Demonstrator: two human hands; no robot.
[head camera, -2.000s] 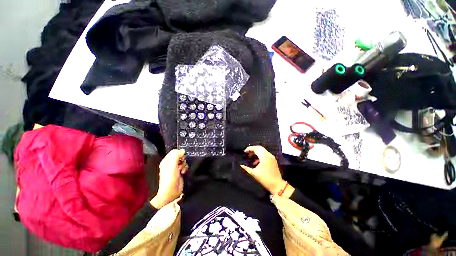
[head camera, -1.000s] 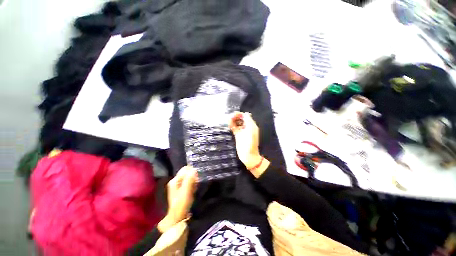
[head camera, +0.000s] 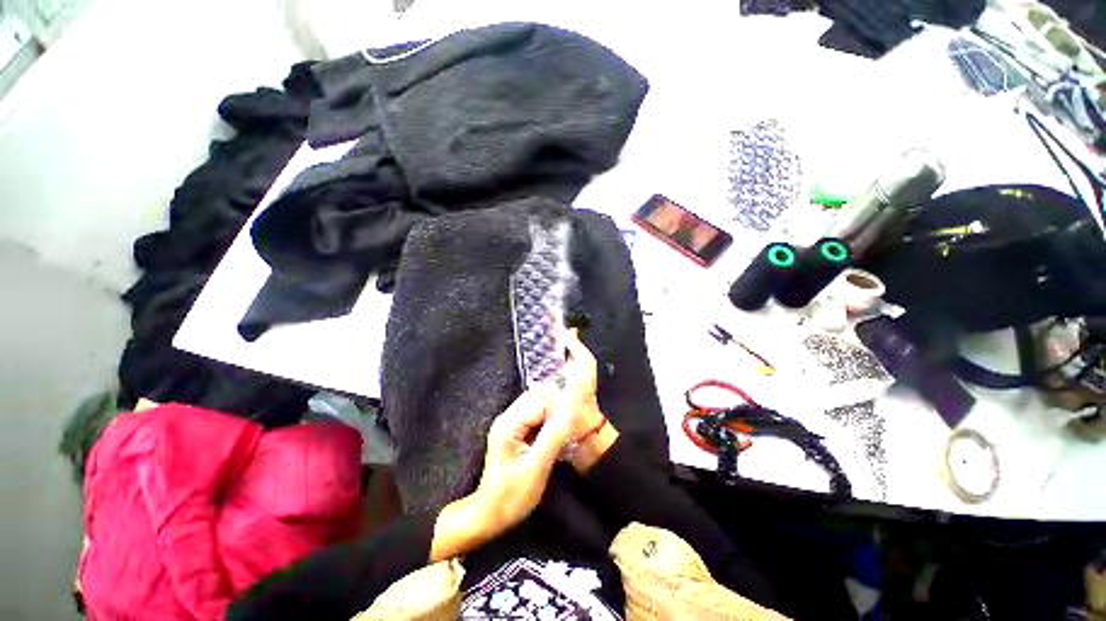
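Note:
The clear plastic blister tray (head camera: 540, 303) is held on edge or folded, narrow and upright in view, above the dark jacket (head camera: 449, 340) that lies over my lap and the table edge. My left hand (head camera: 522, 449) is closed on the tray's lower end. My right hand (head camera: 582, 400) is beside it, its fingers around the tray's lower right side. The two hands touch. A small dark thing shows at my right fingertips; I cannot tell what it is.
On the table at right are a phone (head camera: 682, 229), black thread cones (head camera: 788, 274), a metal flask (head camera: 891, 200), snips (head camera: 742, 348), red-handled scissors (head camera: 718, 416), a tape roll (head camera: 971, 466) and a black bag (head camera: 1007, 267). A pink-red coat (head camera: 218, 510) is at lower left.
The tray was flat with its rows of pockets facing me and is now turned narrow. My hands were apart and have come together at its lower end. The view has shifted.

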